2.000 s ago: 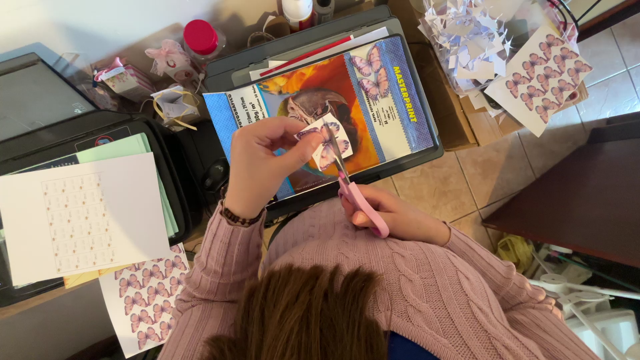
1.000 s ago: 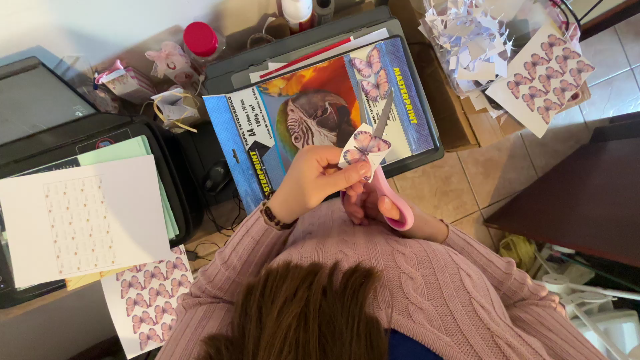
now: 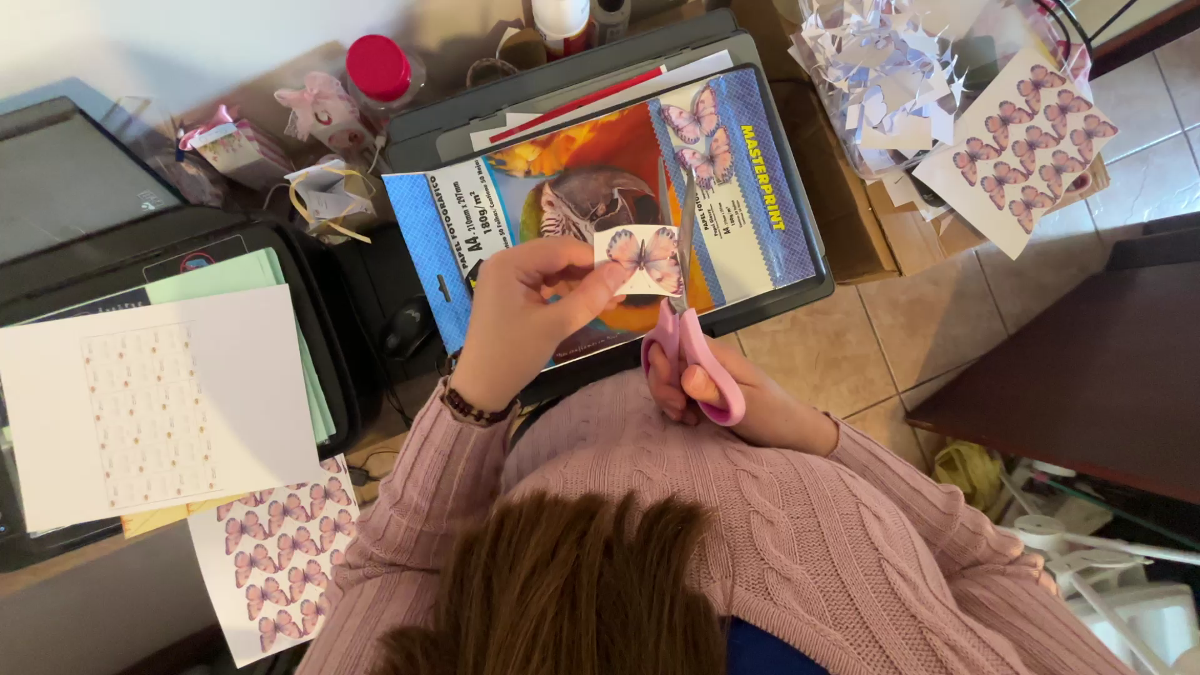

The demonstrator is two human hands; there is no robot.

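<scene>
My left hand (image 3: 534,305) pinches a small piece of white paper printed with a pink butterfly (image 3: 643,261) between thumb and fingers. In my right hand (image 3: 698,380) are pink-handled scissors (image 3: 692,272), their blades parted and pointing away from me. One blade runs along the right edge of the butterfly piece. Beneath both lies a Masterprint photo paper pack (image 3: 600,178) with a parrot picture. Two cut-out butterflies (image 3: 698,136) rest on the upper right part of that pack.
A clear bag of paper scraps (image 3: 886,84) and a sheet of printed butterflies (image 3: 1022,150) are at the upper right. More printed sheets (image 3: 159,403) lie on a black machine at the left. A red-lidded jar (image 3: 380,70) and small decorated boxes (image 3: 234,145) stand behind. A computer mouse (image 3: 408,328) sits beside the pack.
Since one second ago, the butterfly piece has turned and moved away from my body. The scissors have swung to its right edge and their blades have parted.
</scene>
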